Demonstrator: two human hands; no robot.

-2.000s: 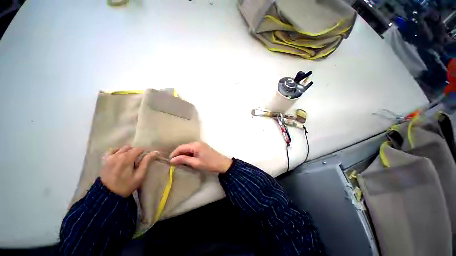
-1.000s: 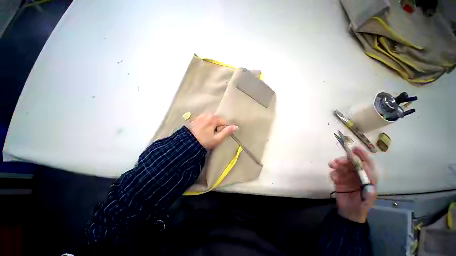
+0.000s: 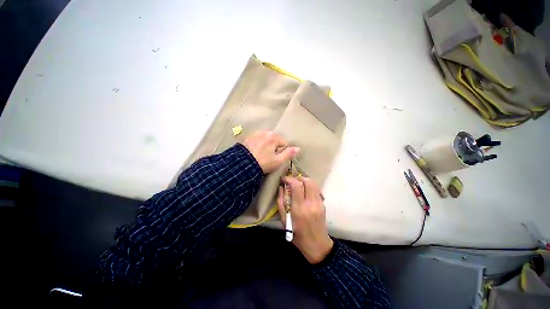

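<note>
The beige handbag body point(image 3: 241, 102) lies on the white table, with yellow edge tape point(image 3: 282, 72) along its edges and a grey-taupe rectangle point(image 3: 322, 107) on its folded part. A yellow tab point(image 3: 237, 130) lies on it. My left hand point(image 3: 266, 151) pinches a raised fold or seam of the bag. My right hand point(image 3: 306, 212) holds a pen-sized tool with a pale handle point(image 3: 288, 220), its narrow tip at the seam beside my left fingers. The exact contact is too small to tell.
On the white table point(image 3: 120, 121), right of the bag, lie red and black thread snips point(image 3: 417, 190), a flat brush point(image 3: 426, 171), an olive-yellow block point(image 3: 456, 187) and a white tool pot point(image 3: 445, 154). Stacked yellow-edged bags point(image 3: 476, 57) stand far right. A grey drawer point(image 3: 428, 277) is lower right.
My right hand has come left from beside the pot to the bag, bringing the pale tool to the seam. The snips now show on the table. My left hand stays on the bag.
</note>
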